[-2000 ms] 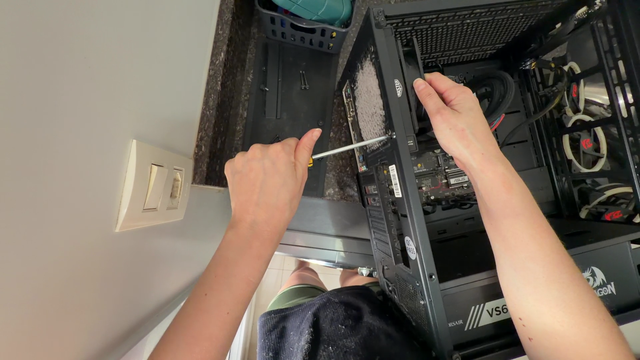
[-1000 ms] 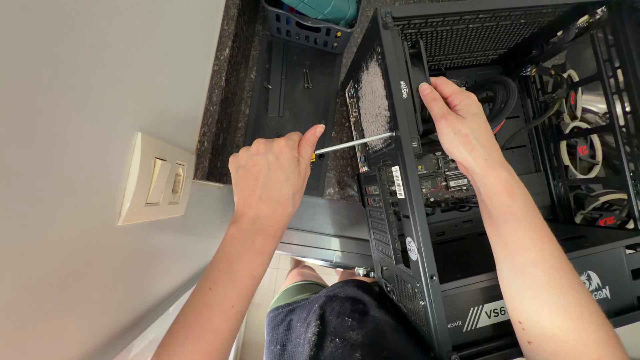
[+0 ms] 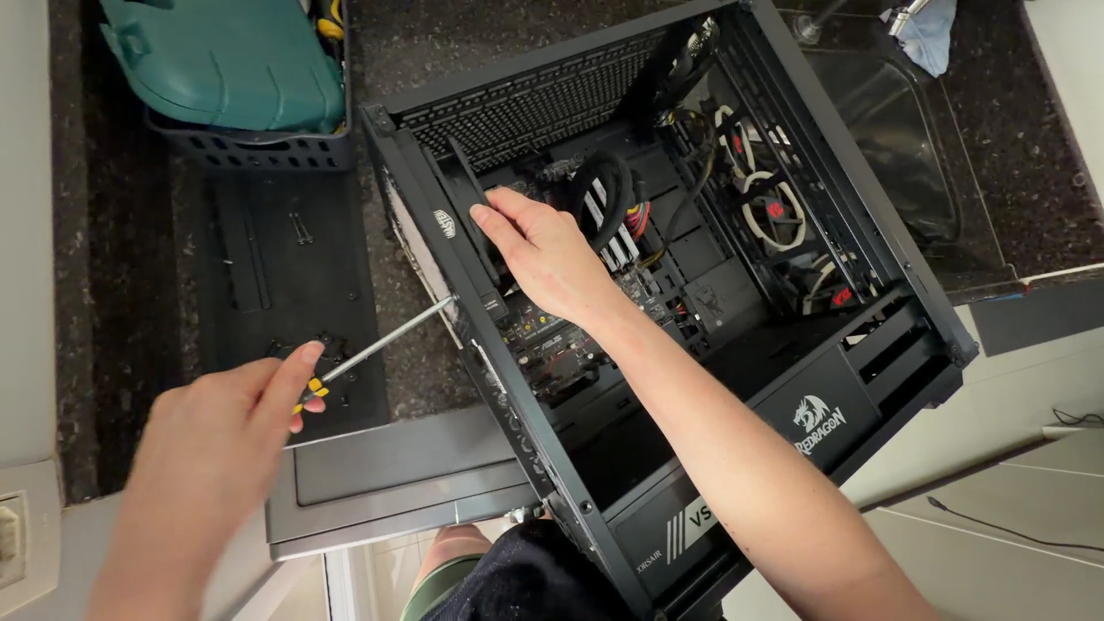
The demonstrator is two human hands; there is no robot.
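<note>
My left hand (image 3: 233, 423) is closed around the black and yellow handle of a screwdriver (image 3: 384, 341). The shaft slants up to the right, its tip at the rear panel edge of a black computer case (image 3: 517, 388). My right hand (image 3: 548, 254) reaches over the open side and pinches a black case fan (image 3: 466, 185) mounted inside that panel. Below this hand a motherboard (image 3: 552, 345) shows inside the case, with light memory sticks (image 3: 611, 233) and black tubes beside it. The tip's exact contact with a screw is too small to tell.
A dark mat (image 3: 336, 216) with loose screws (image 3: 300, 228) lies left of the case. Behind it stands a dark plastic basket (image 3: 250, 148) holding a teal case (image 3: 224, 65). A sink (image 3: 888, 138) and a blue cloth (image 3: 930, 34) are at the upper right.
The view has shifted, now showing more of the case and the sink. My left hand still holds the screwdriver at the rear panel, and my right hand remains at the fan.
</note>
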